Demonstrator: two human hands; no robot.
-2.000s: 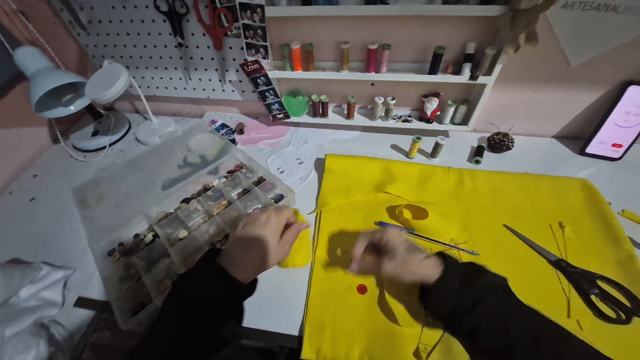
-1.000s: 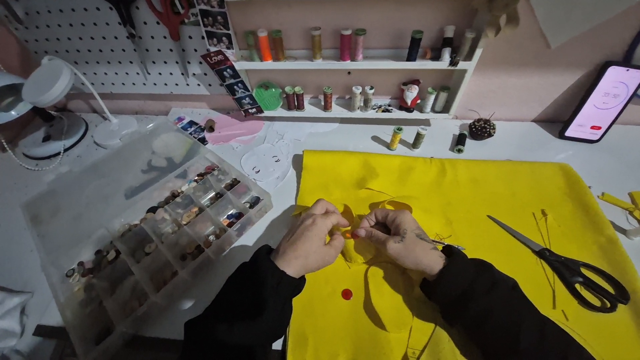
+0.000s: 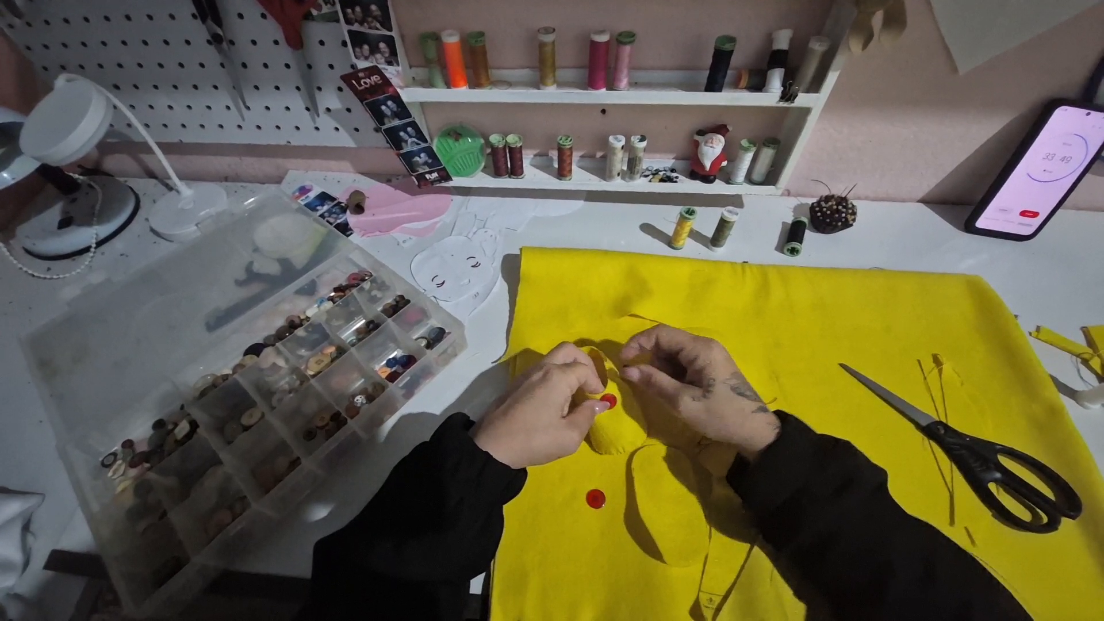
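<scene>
My left hand [image 3: 548, 405] holds a small yellow fabric piece [image 3: 617, 431], with a red button [image 3: 609, 401] against it beside the thumb. Just right of it, my right hand [image 3: 694, 384] has thumb and index finger pinched; whatever may be between them is too small to tell. Below lies another red button [image 3: 595, 498] on the large yellow cloth [image 3: 828, 328]. An oval yellow fabric piece [image 3: 668, 504] rests near my right wrist. Black-handled scissors [image 3: 975, 448] lie on the cloth at the right.
An open plastic compartment box [image 3: 345, 466] of buttons stands at the left. Behind the cloth are thread spools [image 3: 682, 228], a pincushion [image 3: 833, 213] and a phone [image 3: 1035, 172]. A shelf [image 3: 604, 97] holds more spools. A white lamp [image 3: 65, 125] stands at the back left.
My right hand was apart from the left two seconds ago, then met it at the fabric; now its fingers are slightly apart from the left. The red button at the fabric shows plainly now.
</scene>
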